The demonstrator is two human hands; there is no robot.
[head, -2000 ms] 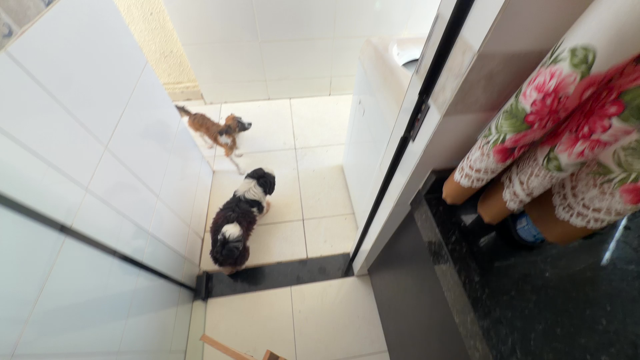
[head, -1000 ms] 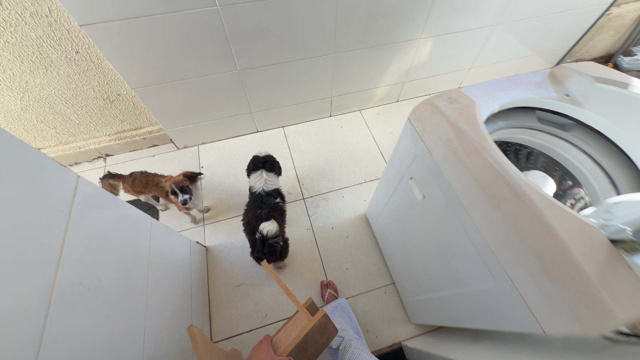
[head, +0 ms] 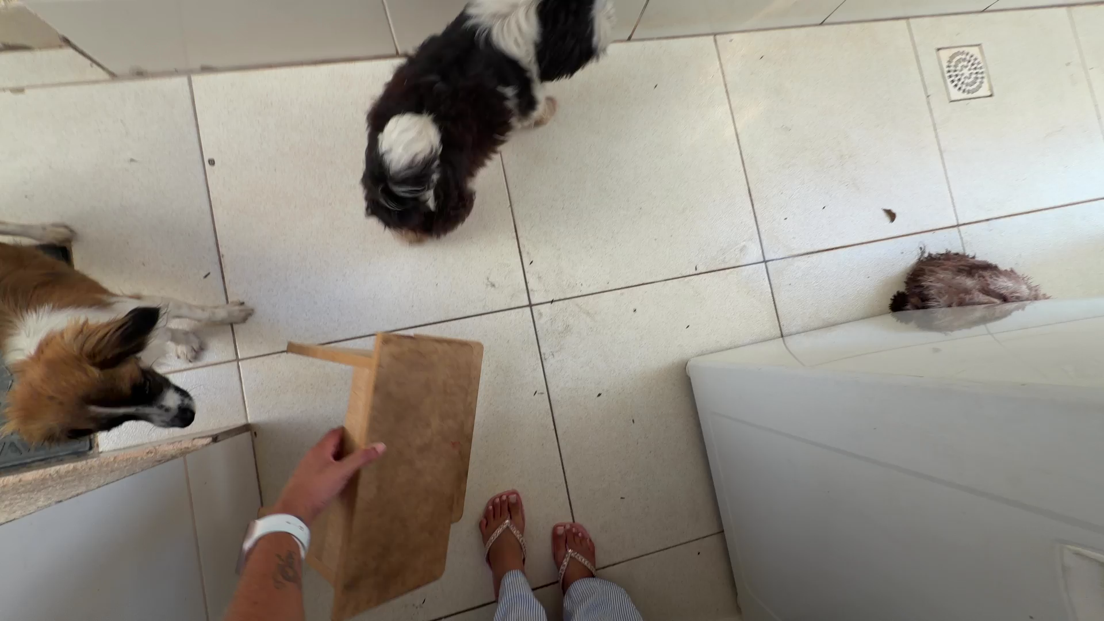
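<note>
My left hand (head: 323,474), with a white watch band on the wrist, grips a wooden stool or small shelf (head: 414,448) by its edge, thumb over the rim. The wooden piece is tilted, its flat worn board facing up, with a thin slat sticking out at the top left. It is held over the tiled floor, left of my feet in flip-flops (head: 504,526). What kind of wooden piece it is, I cannot tell for sure. My right hand is out of view.
A black and white dog (head: 457,112) stands ahead on the tiles. At the left is a brown and white dog (head: 78,362) by a low wall end. The white washing machine (head: 888,448) fills the lower right; past it lies a furry brown thing (head: 962,280). A floor drain (head: 965,72) is farther back.
The view has moved forward past the doorway and tilted down over the floor. The wooden piece and my left hand now show much more fully. The black and white dog has turned.
</note>
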